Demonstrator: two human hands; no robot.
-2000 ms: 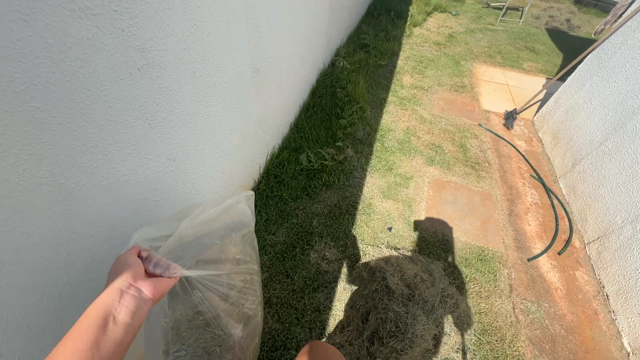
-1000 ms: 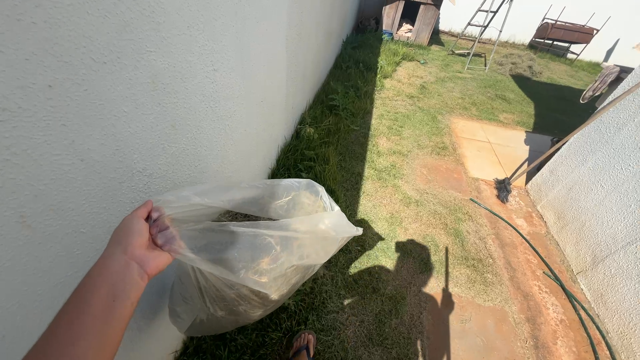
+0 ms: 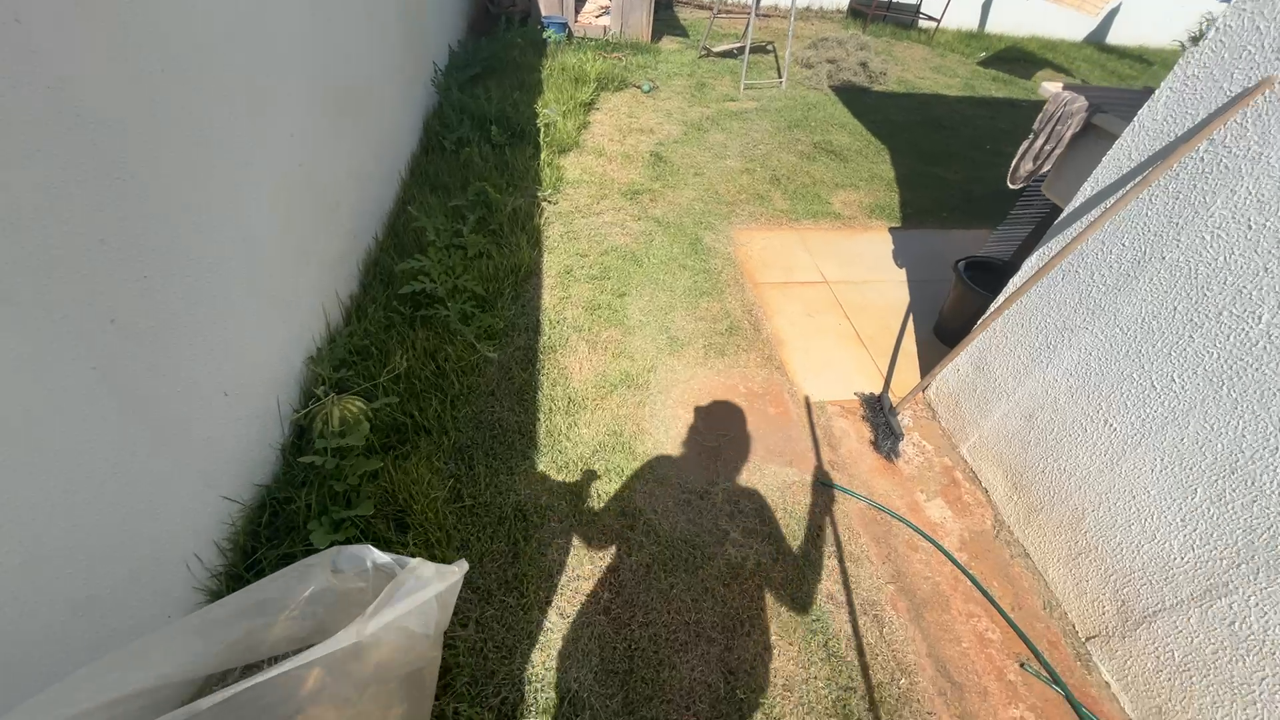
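A translucent plastic bag (image 3: 350,640) fills the lower left corner, its mouth partly spread, with dark dry matter visible inside. Neither of my hands shows in the view of now; the part of the bag nearest me runs out of frame. On the grass ahead falls my shadow (image 3: 690,560), whose raised arm on the right holds the shadow of a long pole. A broom (image 3: 885,425) with dark bristles leans by its wooden handle against the textured white wall at the right.
A white wall (image 3: 200,250) borders tall grass at the left. A green hose (image 3: 960,570) lies on reddish soil, near paving slabs (image 3: 830,320). A black bucket (image 3: 970,300) stands by the right wall. Farther off are a metal stepladder (image 3: 765,50) and a heap of cut grass (image 3: 842,60).
My left hand, seen gripping the bag's edge in both earlier frames, is out of view. The bag now sits lower in the frame. The view has tilted up, showing more of the yard.
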